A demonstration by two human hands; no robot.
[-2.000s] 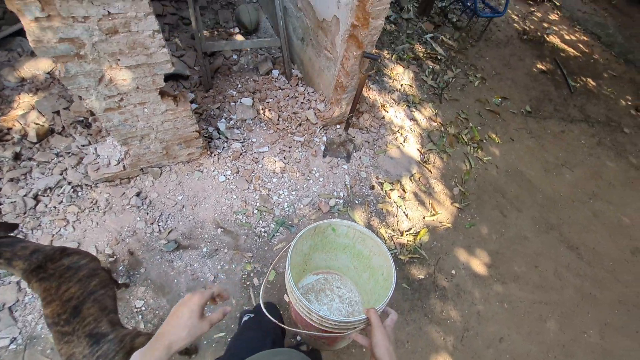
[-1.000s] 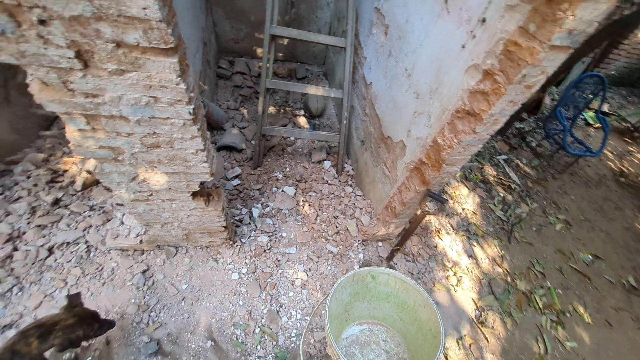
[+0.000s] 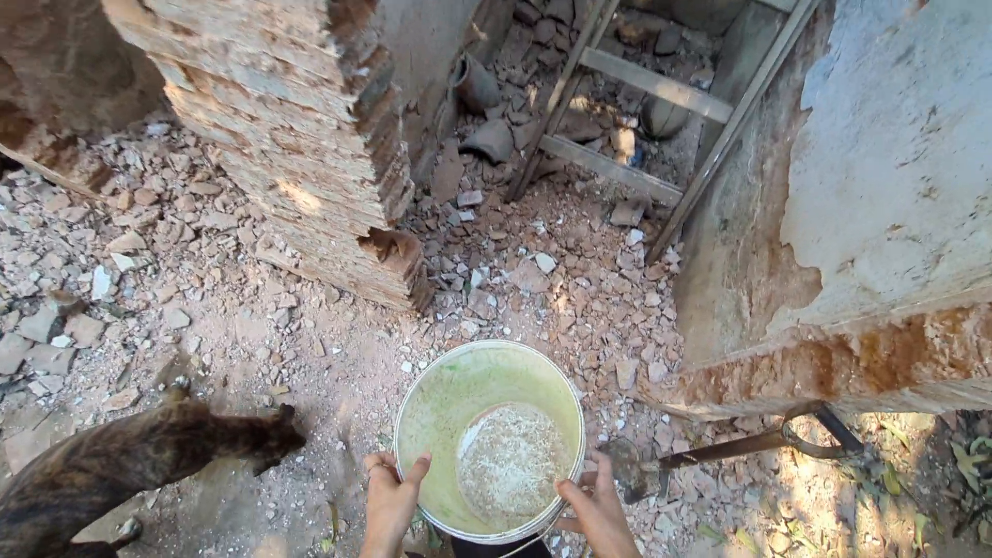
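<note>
A white plastic bucket (image 3: 418,395), greenish inside and with pale residue on its bottom, is held upright between both hands. My left hand (image 3: 390,496) grips the rim at the lower left, thumb inside. On the lower right of the rim is my right hand (image 3: 595,504), its thumb over the edge and its fingers outside. Part of the wire handle shows below the bucket. Just right of the bucket, a shovel (image 3: 721,452) leans with its D-shaped grip near the broken wall end and its blade on the rubble.
A brindle dog (image 3: 147,465) stands at the lower left. A wooden ladder (image 3: 643,81) leans between a broken brick wall (image 3: 287,155) and a plastered wall (image 3: 899,178). Broken masonry (image 3: 535,271) covers the ground, with curved clay pieces (image 3: 490,141) near the ladder.
My left hand, off the bucket two seconds ago, now holds its rim. The view has swung toward the doorway and ladder. The dog's head and body now show more fully.
</note>
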